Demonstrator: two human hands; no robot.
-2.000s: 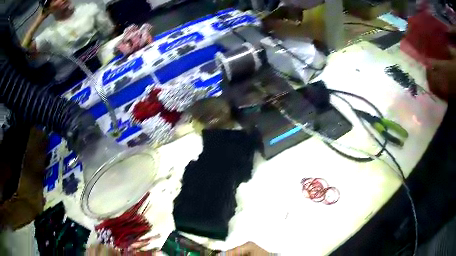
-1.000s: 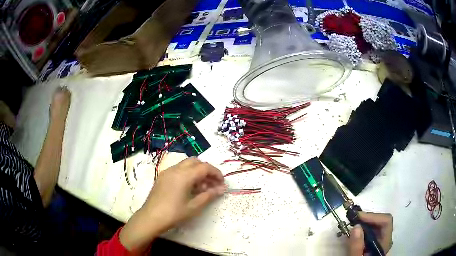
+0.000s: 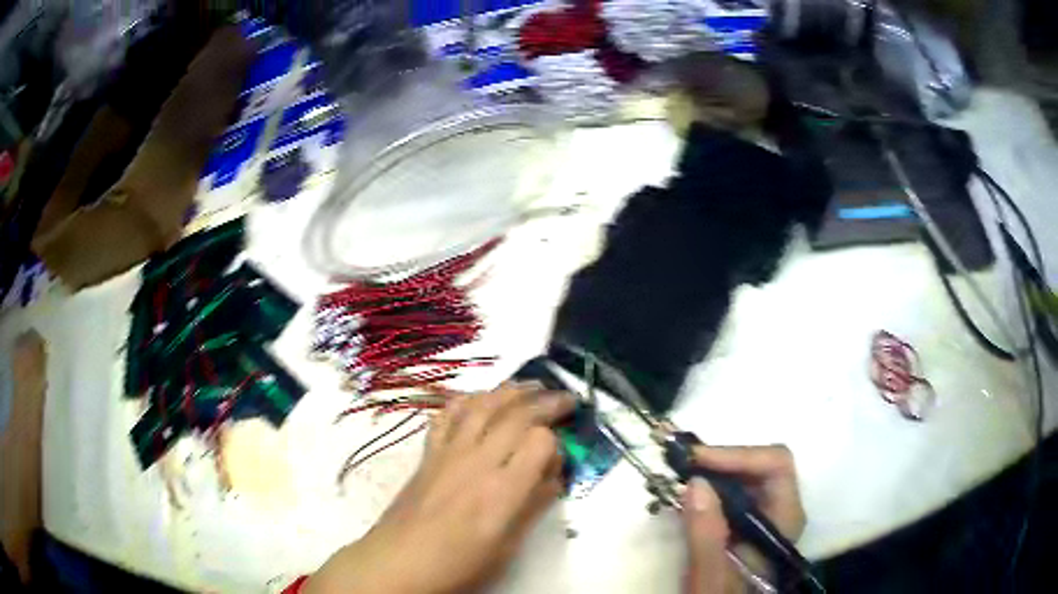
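My right hand (image 3: 743,511) grips the black handle of the soldering iron (image 3: 733,497); its metal tip and thin guide tube point up-left over a small solar panel (image 3: 589,455). My left hand (image 3: 487,464) lies over the left part of this panel, fingers at its upper edge. The fingertips are blurred, and whether they hold a lead is hidden. The panel's green strip shows between the hands. Red and black connector leads (image 3: 424,325) lie in a pile beyond my left hand, white plugs at their left end.
Dark unsoldered panels (image 3: 685,255) overlap behind the iron. Finished panels (image 3: 203,337) lie at left. A clear fume hood (image 3: 319,226), brown box (image 3: 128,215), soldering station (image 3: 905,197) and red loops (image 3: 899,377) surround the work. Another person's forearm (image 3: 21,441) is at the left edge.
The view has turned right since one second ago. My left hand has moved from beside the lead pile onto the panel. My right hand still holds the iron over the panel.
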